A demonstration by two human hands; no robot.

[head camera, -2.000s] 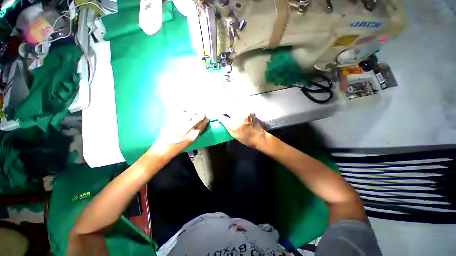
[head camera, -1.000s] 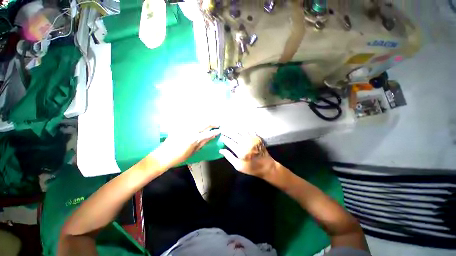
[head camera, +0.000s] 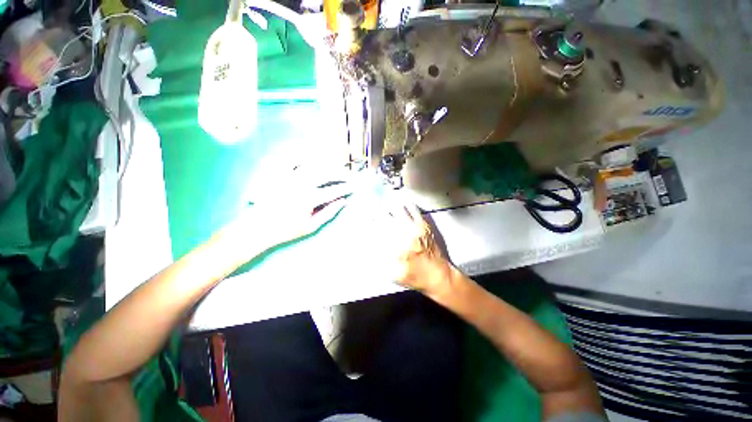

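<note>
The green fabric panel (head camera: 198,194) lies on the white machine bed, left of and under the needle area of the beige sewing machine (head camera: 495,91). Lamp glare whitens the part near the needle. My left hand (head camera: 309,210) lies flat on the panel just left of the presser foot (head camera: 387,169), fingers towards the needle and partly washed out. My right hand (head camera: 419,251) is just below the needle, fingertips towards it and lost in glare. Whether it grips the fabric edge is not visible.
The lamp (head camera: 229,86) hangs over the panel. A green scrap bundle (head camera: 497,169) and black-handled scissors (head camera: 556,203) lie on the bed. A small box of metal items (head camera: 624,204) is right of them. Crumpled green pieces (head camera: 58,181) are at left; black straps (head camera: 660,346) at lower right.
Both hands and the panel's near edge have moved up towards the needle, baring the front of the machine bed. The camera view has shifted, so the machine appears lower and larger.
</note>
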